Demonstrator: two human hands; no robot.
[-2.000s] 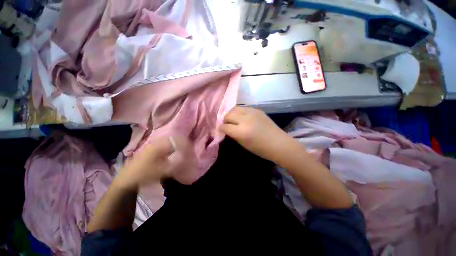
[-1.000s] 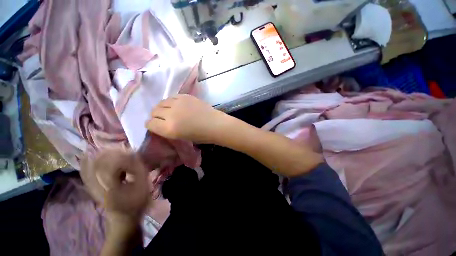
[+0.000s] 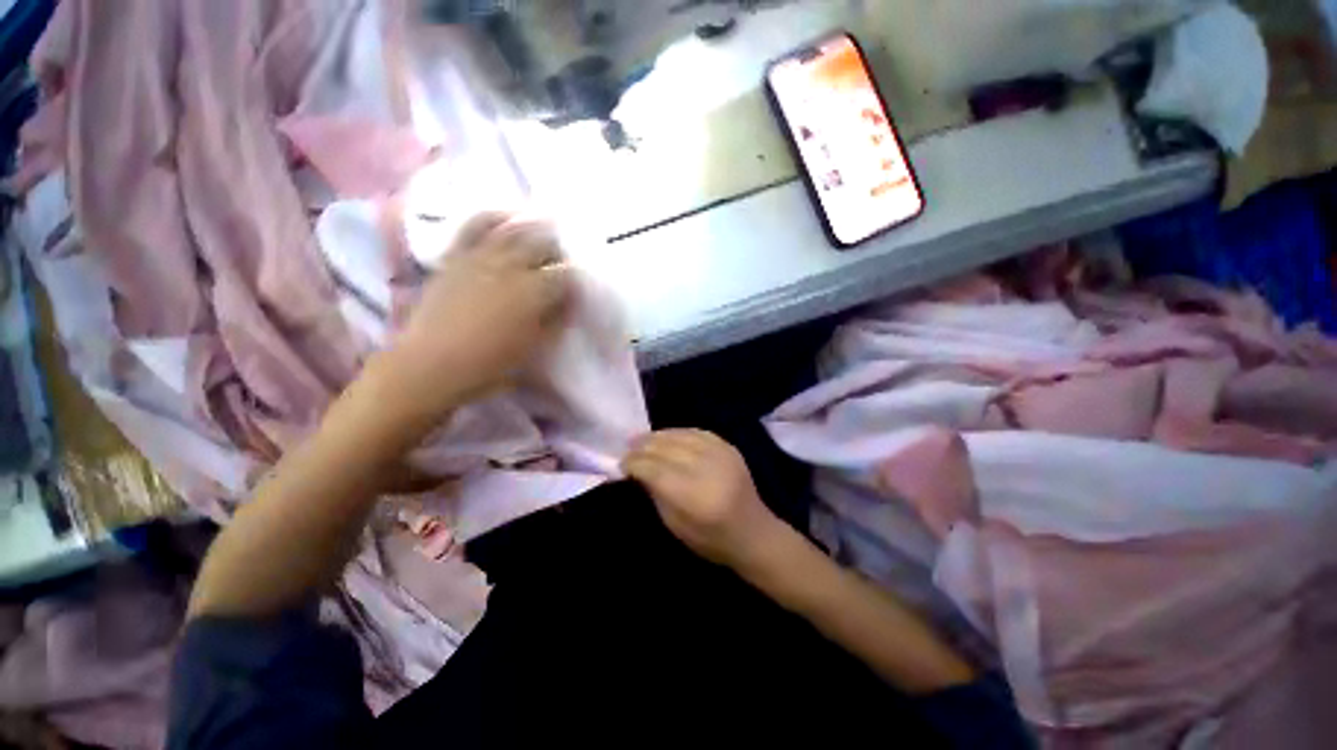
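Note:
The pink and white garment hangs over the front edge of the sewing table, between my hands. My right hand pinches its edge near the wearer's lap, below the table edge. My left hand is on the cloth at the table edge, up and left of my right hand; it is blurred and its fingertips are partly hidden. More of the pink and white cloth lies bunched on the table at the left. The machine's metal parts are blurred at the top, beside a bright lamp glow.
A lit smartphone lies on the table right of the glow. A small dark purplish tool and a white rounded piece are further right. A pink and white heap lies below the table at right, another at lower left.
My left hand has moved up onto the cloth by the table edge. My right hand has moved right and down, with a garment edge pinched in it. The camera view has shifted.

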